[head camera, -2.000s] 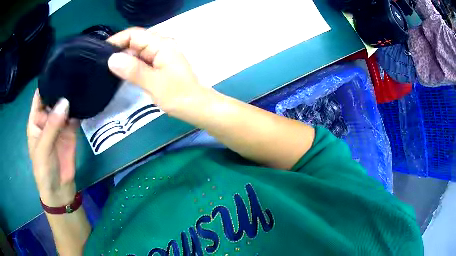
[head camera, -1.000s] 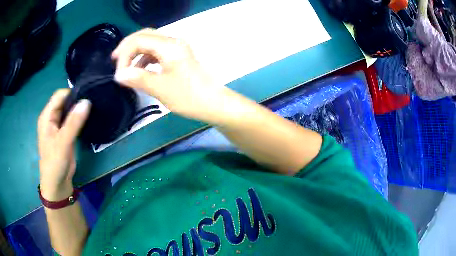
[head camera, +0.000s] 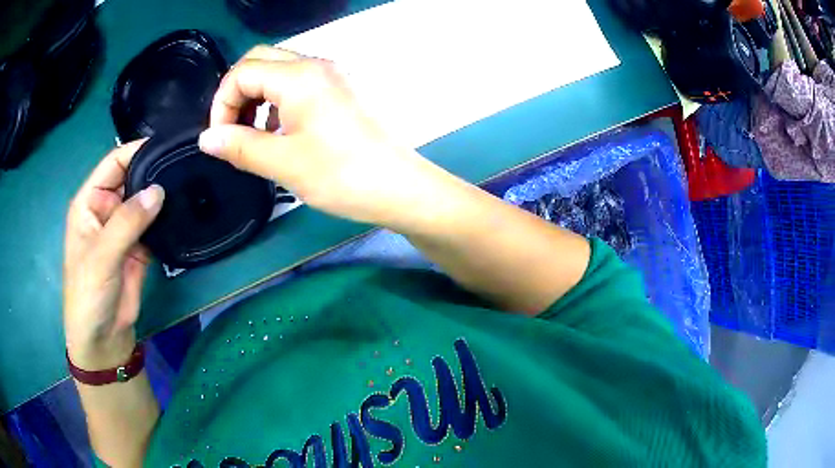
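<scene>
A black rounded end cover (head camera: 201, 203) is held tilted above the bench, its recessed face towards me. My left hand (head camera: 110, 242) grips its left edge, thumb on the rim. My right hand (head camera: 275, 123) is at its upper rim with thumb and forefinger close together; a strip between them cannot be made out. A second black cover (head camera: 169, 84) lies open side up just beyond. The white liner sheet (head camera: 458, 69) runs to the upper right, plain there; its near end, with bits of black arcs, is mostly hidden under the held cover.
Black covers (head camera: 46, 82) cluster at the far left, and more black parts (head camera: 288, 11) sit at the top. A plastic-lined blue bin (head camera: 659, 228) is below the bench edge. Black speakers (head camera: 705, 59), a red container (head camera: 719, 174), a patterned cloth and blue crates (head camera: 797, 256) are at right.
The held cover has moved down from beside my right hand and now faces me, lying over the liner's near end. The second cover, mostly hidden at first, shows beyond it.
</scene>
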